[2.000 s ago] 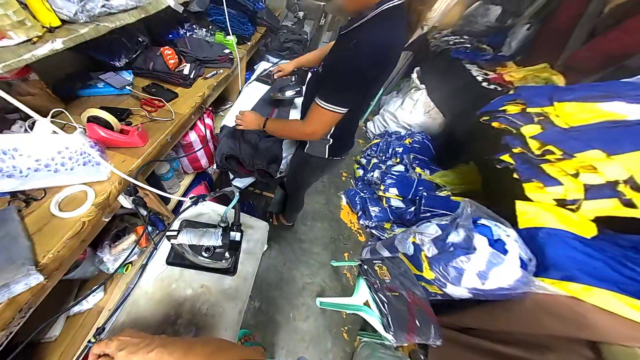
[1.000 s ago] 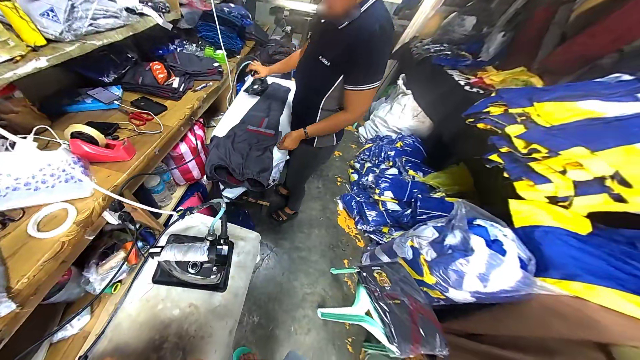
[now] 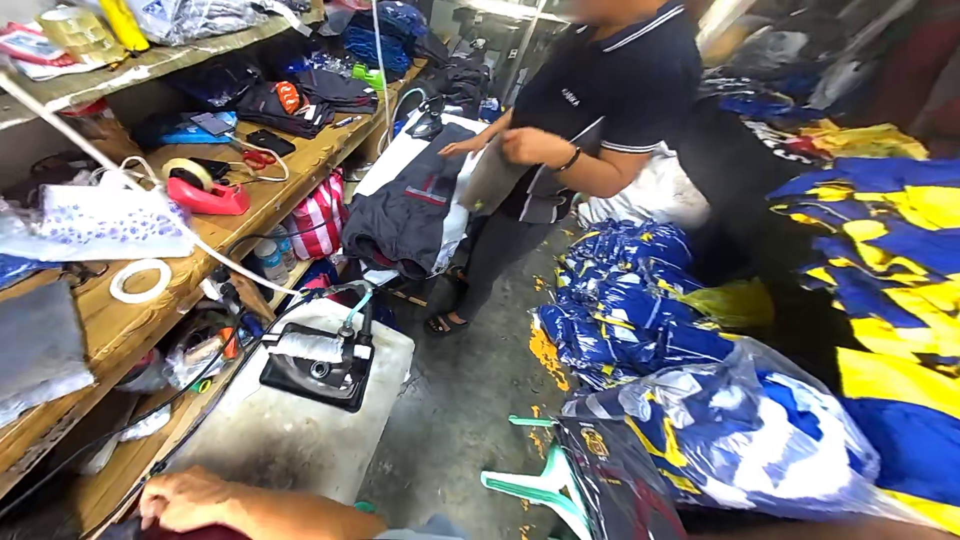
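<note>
My left hand (image 3: 180, 499) is low at the left, its fingers curled down on dark maroon cloth (image 3: 199, 532), which the lower edge mostly cuts off. My right hand is out of view. Just beyond my left hand lies a padded ironing surface (image 3: 300, 442) with a scorched patch. An electric iron (image 3: 319, 367) with a wrapped handle sits on a black rest at its far end, its hose and cord running up. Across the aisle, a co-worker holds a grey cloth (image 3: 491, 180) beside a dark garment (image 3: 412, 202) on another ironing board, where a second iron (image 3: 427, 120) stands.
The wooden shelf (image 3: 247, 199) at left holds a red tape dispenser (image 3: 206, 196), scissors (image 3: 259, 158) and phones. Bagged blue garments (image 3: 630, 292) and green hangers (image 3: 547, 480) flank the aisle at right. Blue and yellow fabric (image 3: 900, 247) lies farther right. Cords run along the left edge.
My left hand, out of view a second ago, is back at the lower left. The co-worker has let go of the second iron and now holds up a grey cloth.
</note>
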